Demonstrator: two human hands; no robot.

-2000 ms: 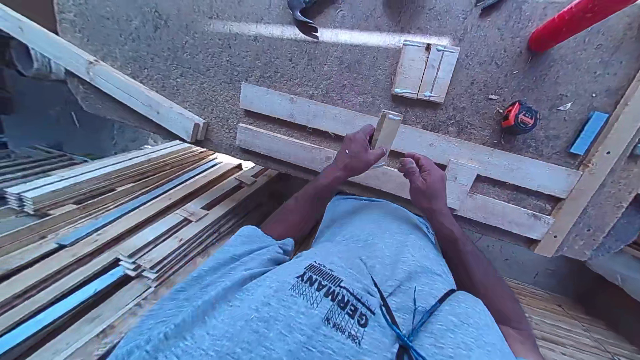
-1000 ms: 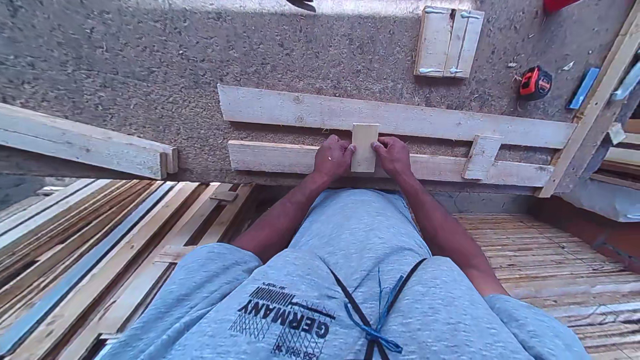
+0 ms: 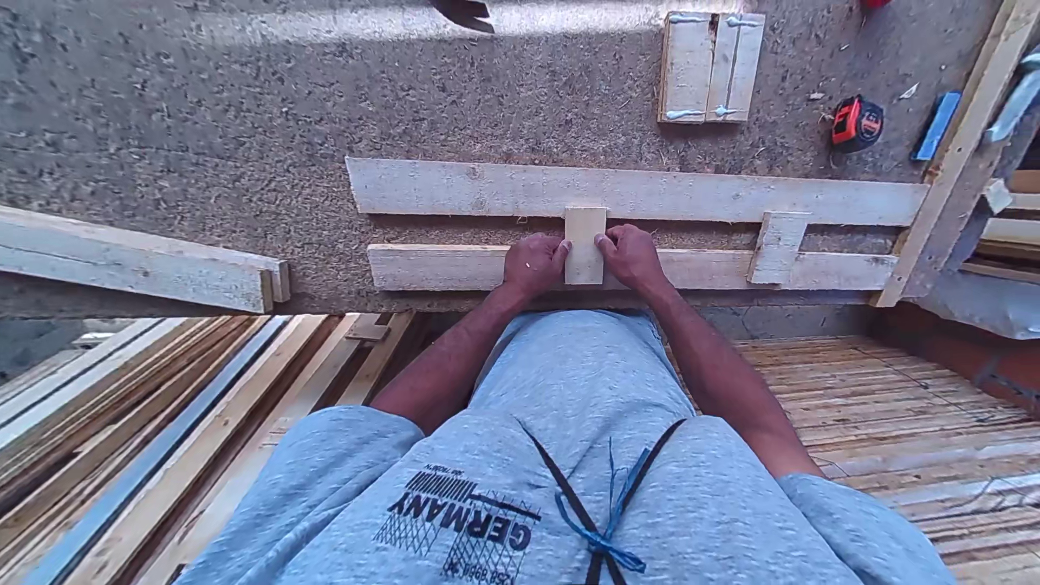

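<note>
Two long wooden boards, an upper one [image 3: 487, 187] and a lower one [image 3: 439, 268], lie roughly parallel on the workbench with a gap between them. A short wooden block [image 3: 585, 248] lies across the gap, overlapping both boards. My left hand [image 3: 535, 264] grips its left edge and my right hand [image 3: 630, 256] its right edge, both mostly with thumb and fingertips. Farther right, another short wooden piece [image 3: 778, 248] bridges the same boards. Their right ends meet a wooden batten [image 3: 951, 162] at the bench's right side.
Beyond the boards are a pair of small glued wood blocks [image 3: 711, 69], a tape measure [image 3: 857, 123], a blue strip [image 3: 936, 126] and a dark claw-like tool end [image 3: 463, 12]. Thick boards [image 3: 130, 264] lie at left; stacked slats [image 3: 877, 406] stand below the bench edge.
The short block, held raised and tilted in my left hand two seconds ago, now lies across the two boards. My right hand has come to its right edge. The view has shifted.
</note>
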